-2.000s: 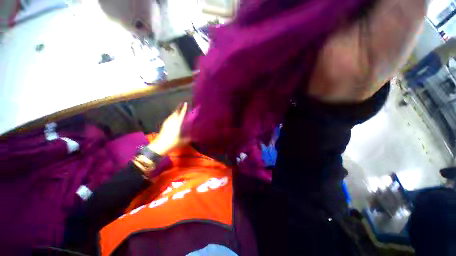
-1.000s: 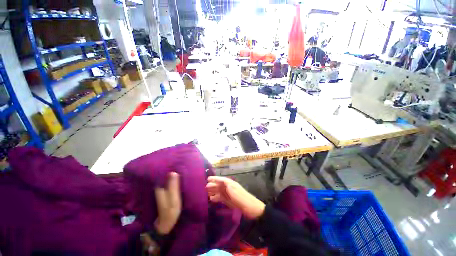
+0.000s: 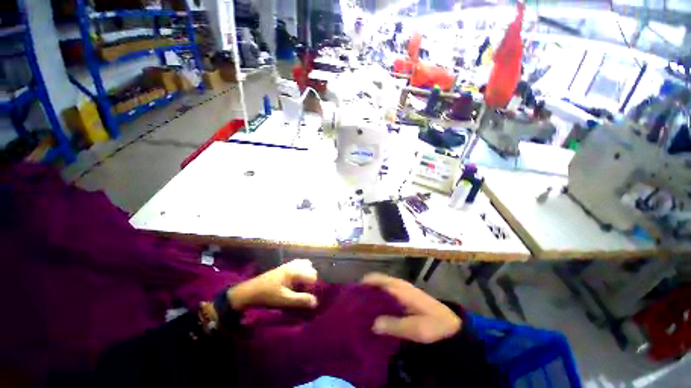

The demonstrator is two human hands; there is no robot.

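Maroon cloth [image 3: 341,322] lies over my lap, below the table's front edge. My left hand [image 3: 276,289], with a dark band and bracelet at the wrist, is on the cloth with its fingers curled; whether it grips is unclear. My right hand [image 3: 420,314] rests on the cloth's right side, slightly blurred, thumb and fingers apart. A large maroon pile [image 3: 68,280] fills the left side, with a small white tag [image 3: 207,258] on its right part. The off-white machine head [image 3: 361,155] stands beyond my hands; its needle area is lost in glare.
The white table [image 3: 227,189] has a tan front edge. A black phone [image 3: 392,220], thin tools [image 3: 439,233], a control panel [image 3: 437,170] and thread cones [image 3: 464,188] stand right of the head. A blue crate [image 3: 530,352] is by my right side, a red crate [image 3: 667,326] far right.
The view has shifted, with more table showing. The raised, bundled maroon cloth is now lower on my lap. My left hand has come off its front, and my right hand's fingers have spread.
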